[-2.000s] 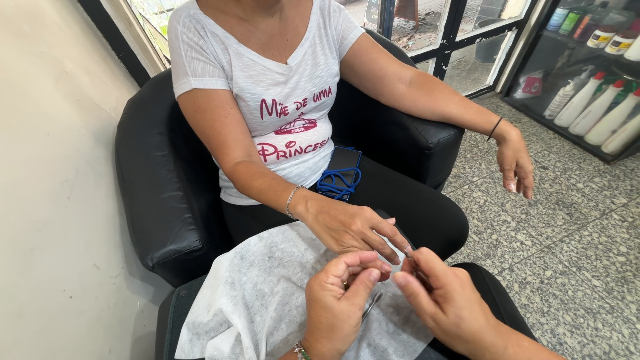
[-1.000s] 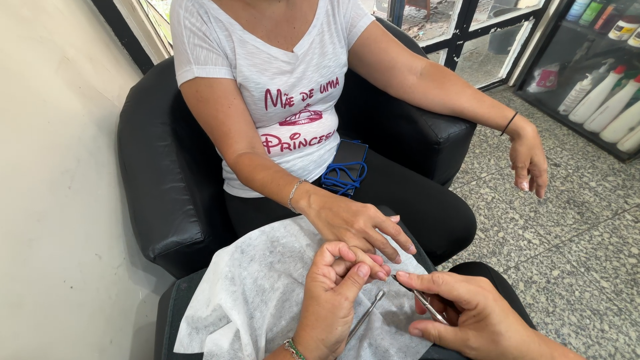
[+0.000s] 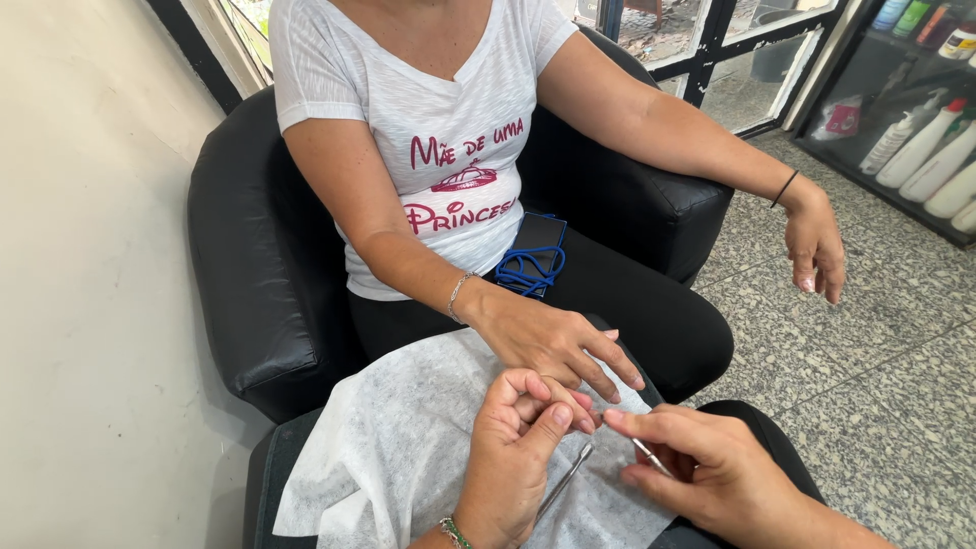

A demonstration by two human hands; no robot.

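Observation:
My left hand (image 3: pixel 518 450) holds a finger of the seated person's hand (image 3: pixel 541 335) between its thumb and fingers. In my right hand (image 3: pixel 694 465) is a slim metal cuticle nipper (image 3: pixel 652 457), its tip largely hidden by my fingers at that fingertip. A metal cuticle pusher (image 3: pixel 563 482) lies beside my left hand, its lower end hidden; whether my palm also holds it I cannot tell. Below both hands a white disposable cloth (image 3: pixel 404 427) covers a dark padded surface.
The person sits in a black armchair (image 3: pixel 252 252), the other arm (image 3: pixel 671 137) over the armrest. A phone with a blue cord (image 3: pixel 531 255) lies on the lap. White bottles (image 3: pixel 919 149) stand in a cabinet at the right. A pale wall (image 3: pixel 91 267) borders the left side.
Two seconds ago my hands were close together at the fingertips; my right hand now sits lower and further right, with the metal tool more visible. The pusher shows more plainly.

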